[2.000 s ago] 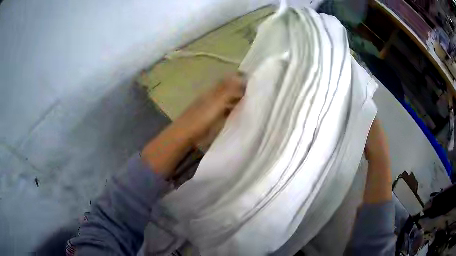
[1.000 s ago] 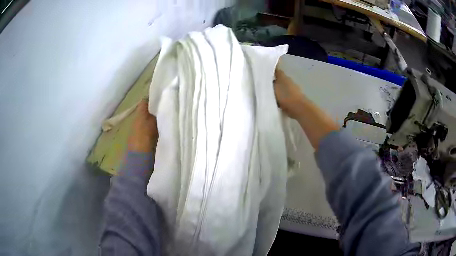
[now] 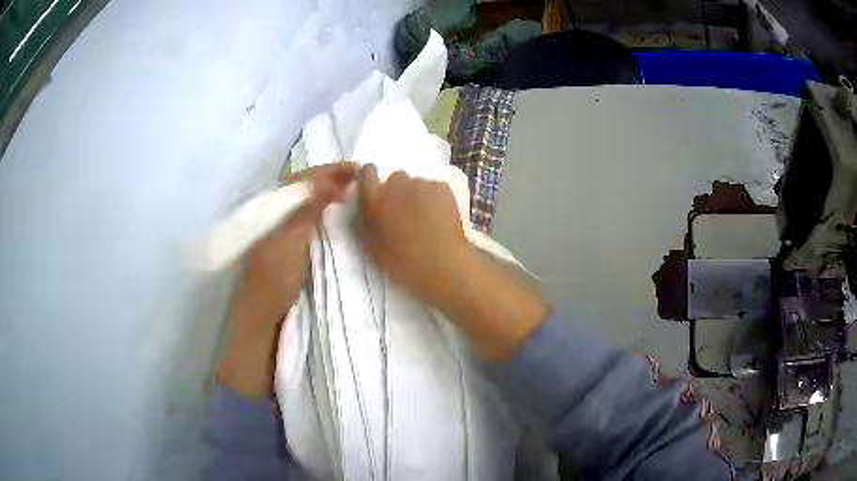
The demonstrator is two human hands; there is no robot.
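Note:
The bundle of white pieces [image 3: 352, 357] lies lengthwise in front of me, its layered edges showing and one loose corner standing up at the far end. My left hand [image 3: 282, 240] is at its left side, closed on a pale cloth tie [image 3: 258, 221] whose blurred end sticks out to the left. My right hand [image 3: 409, 221] is over the top of the bundle, fingers curled and meeting the left fingertips. What the right fingers pinch is hidden and blurred.
A plaid cloth [image 3: 484, 146] shows beyond the bundle's right side on the pale table [image 3: 583, 188]. The sewing machine [image 3: 822, 178] with metal plates [image 3: 803, 376] stands at the right. Dark scraps [image 3: 672, 287] lie beside it. A wall [image 3: 141, 188] is at the left.
My hands have moved from the bundle's two sides to meet over its top, the left now with the pale tie. The bundle looks narrower, and the plaid cloth has come into view.

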